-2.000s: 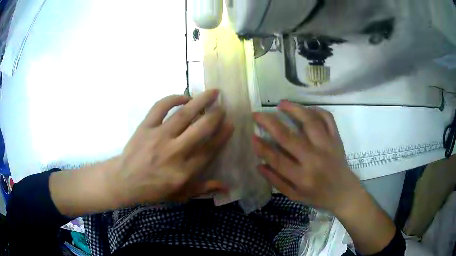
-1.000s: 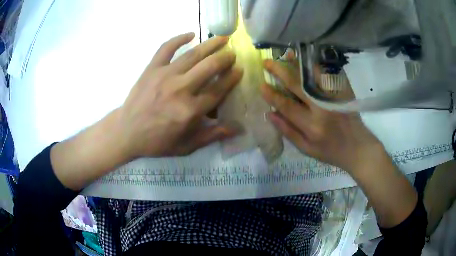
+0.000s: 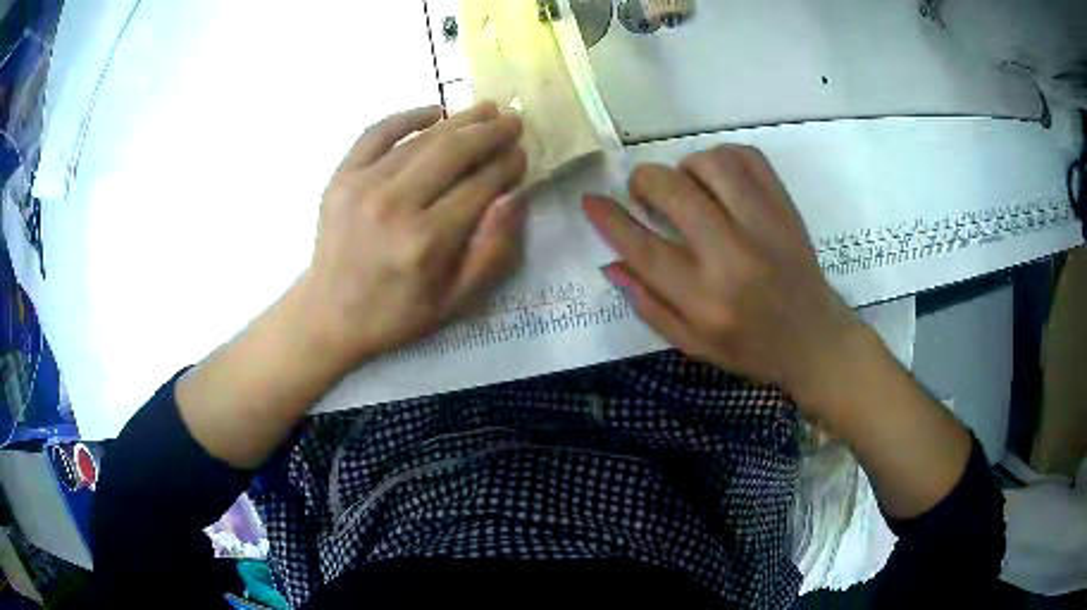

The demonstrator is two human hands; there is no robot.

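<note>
The pale fabric band (image 3: 530,83) lies under the yellow lamp light at the top centre, its near end on the white table in front of me. A bright white edge runs along its right side. My left hand (image 3: 423,221) rests on the band's left edge with bent fingers. My right hand (image 3: 721,250) is just right of the band's near end, fingers curled and slightly blurred; whether it touches the white edge cannot be told. The presser foot (image 3: 547,11) shows at the top edge.
The grey-white machine bed (image 3: 822,72) is at the upper right. A printed ruler (image 3: 942,238) runs along the table's front edge. A dark looped tool (image 3: 1076,185) lies at the far right. Checked cloth (image 3: 536,477) covers my lap.
The view has shifted, and the machine head has left the top of the picture. The band's near end now lies further up, closer to the presser foot. My right hand has come out from beside the machine head.
</note>
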